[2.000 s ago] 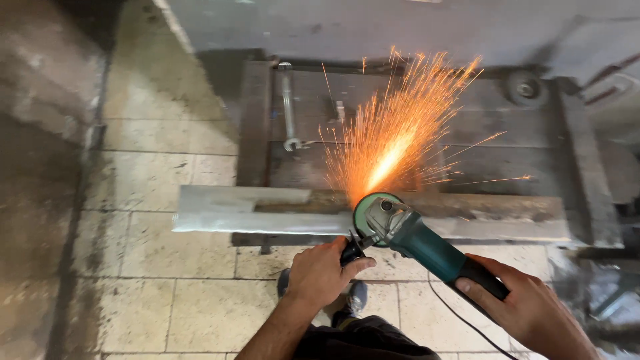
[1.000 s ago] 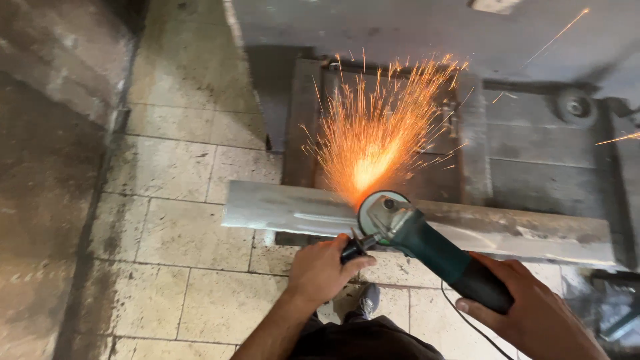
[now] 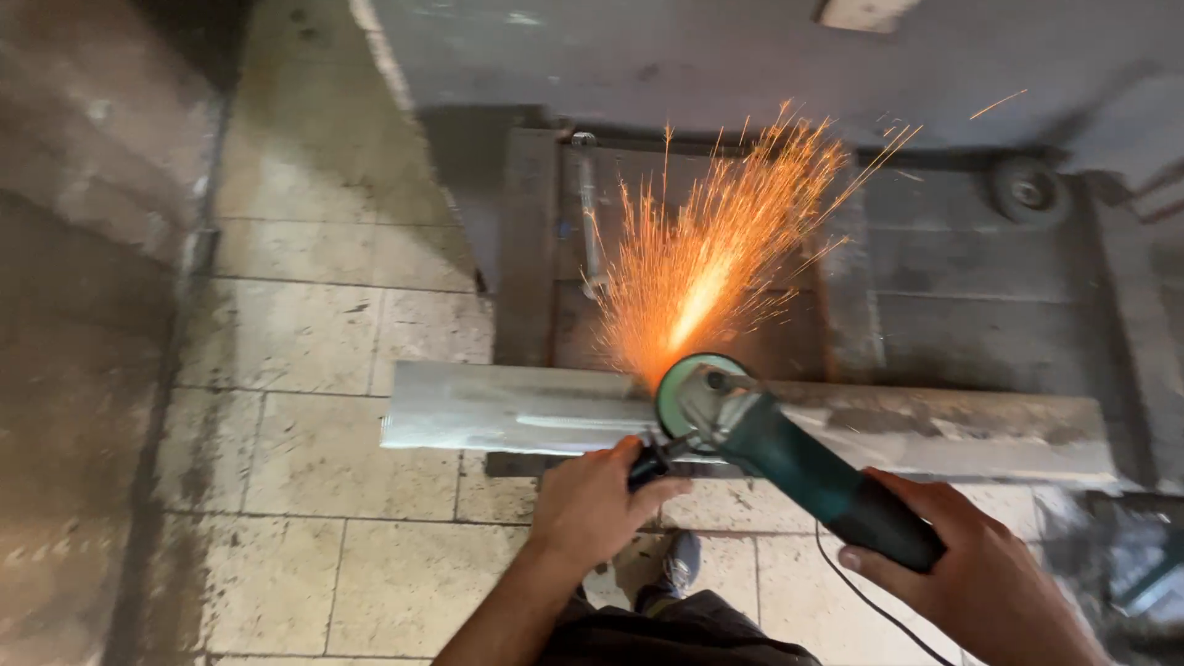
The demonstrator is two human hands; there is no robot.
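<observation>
A green angle grinder lies across a long flat metal bar, its disc against the bar's upper surface. Orange sparks fan up and away from the disc. My left hand is closed around the grinder's black side handle. My right hand grips the dark rear body. Left of the disc the bar is bright and bare; to the right it has brown, scaly patches. The disc hides part of the bar.
The bar lies over a dark metal frame, with a wrench inside it. A round wheel-like disc is at the back right. A power cord hangs below the grinder. My shoe stands on the tiled floor.
Sparks are flying in all frames, and both hands keep hold of the grinder. Compared with two seconds ago, the disc sits slightly nearer the bar's left end.
</observation>
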